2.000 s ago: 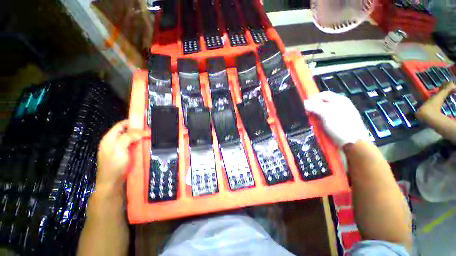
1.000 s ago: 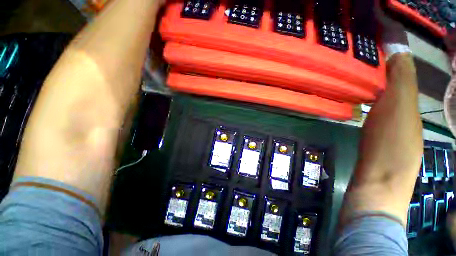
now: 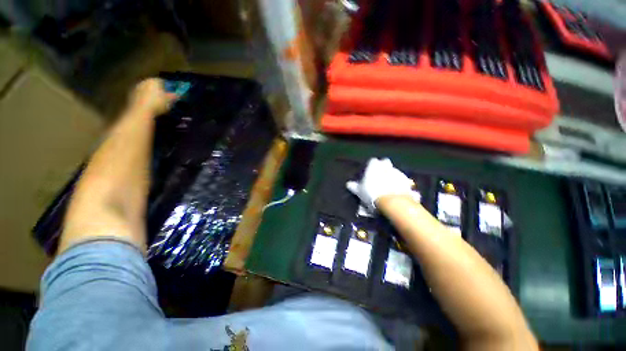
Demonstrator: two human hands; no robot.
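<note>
My left hand [image 3: 155, 97], bare and blurred, reaches to the teal covers [image 3: 177, 88] on top of the blister tray stack [image 3: 206, 158]; whether it grips one I cannot tell. My right hand [image 3: 381, 182], in a white glove, is over the back row of the black foam tray [image 3: 333, 185], at a phone there. Its fingers hide most of that phone, so its grip is unclear. Other phones lie face down in the tray, such as a phone back with a white label and a gold spot [image 3: 358, 252]. My right forearm hides part of the tray.
Stacked red foam trays [image 3: 425, 103] with open phones stand behind the black tray. A dark smartphone-like device [image 3: 299, 164] on a white cable lies at the bench's left edge. Another tray with teal-edged phones [image 3: 605, 284] is at the right. A cardboard surface [image 3: 48, 151] is at far left.
Both hands have left the red tray, which now rests on the stack. My left hand has moved to the blister trays, my right hand down to the black tray. The view has shifted left.
</note>
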